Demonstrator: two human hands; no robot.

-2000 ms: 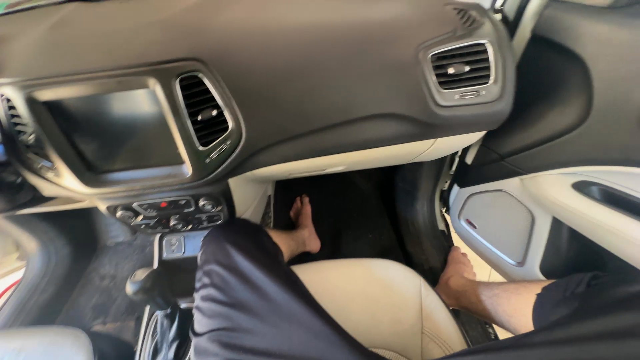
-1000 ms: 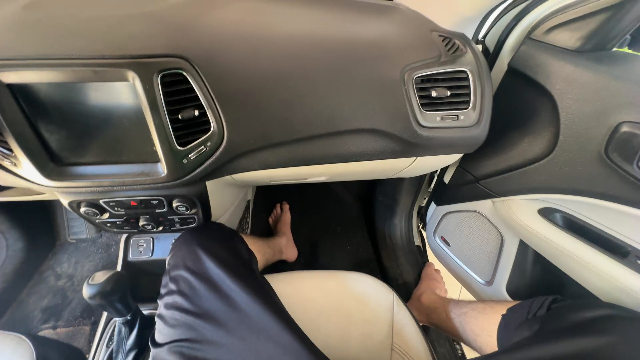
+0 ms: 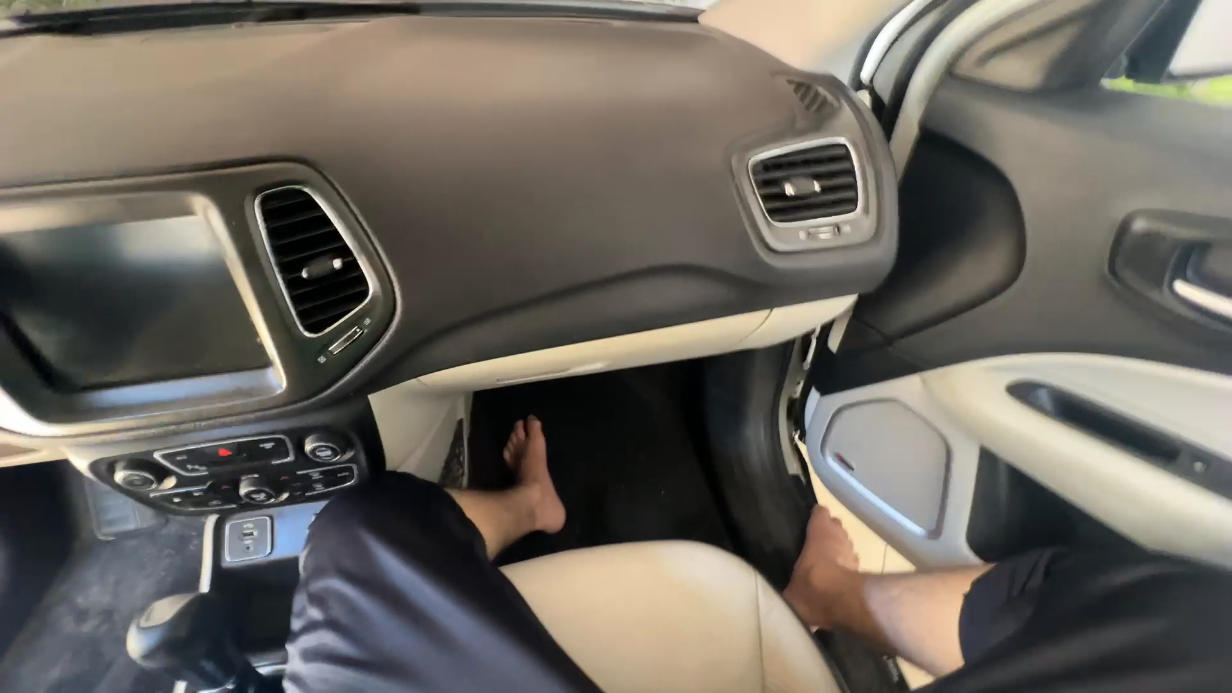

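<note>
Neither my left hand nor my right hand shows in the head view. I sit on a cream car seat point(image 3: 664, 616) with my knees apart, in dark trousers point(image 3: 414, 597). One bare foot point(image 3: 534, 472) rests on the black footwell floor point(image 3: 626, 462). My other bare foot point(image 3: 826, 568) is at the door sill, beside the open car door. Ahead is the dark dashboard point(image 3: 558, 183), with a cream glovebox panel point(image 3: 616, 356) below it.
At left are a dark touchscreen point(image 3: 135, 298), an air vent point(image 3: 313, 260), climate controls point(image 3: 241, 472) and a gear lever point(image 3: 178, 630). Another vent point(image 3: 805, 183) is at the dashboard's right end. The door point(image 3: 1059, 192) at right carries a speaker grille point(image 3: 887, 462) and an inner handle point(image 3: 1193, 294).
The view has turned right, so more of the open door shows. Both feet stay in about the same places.
</note>
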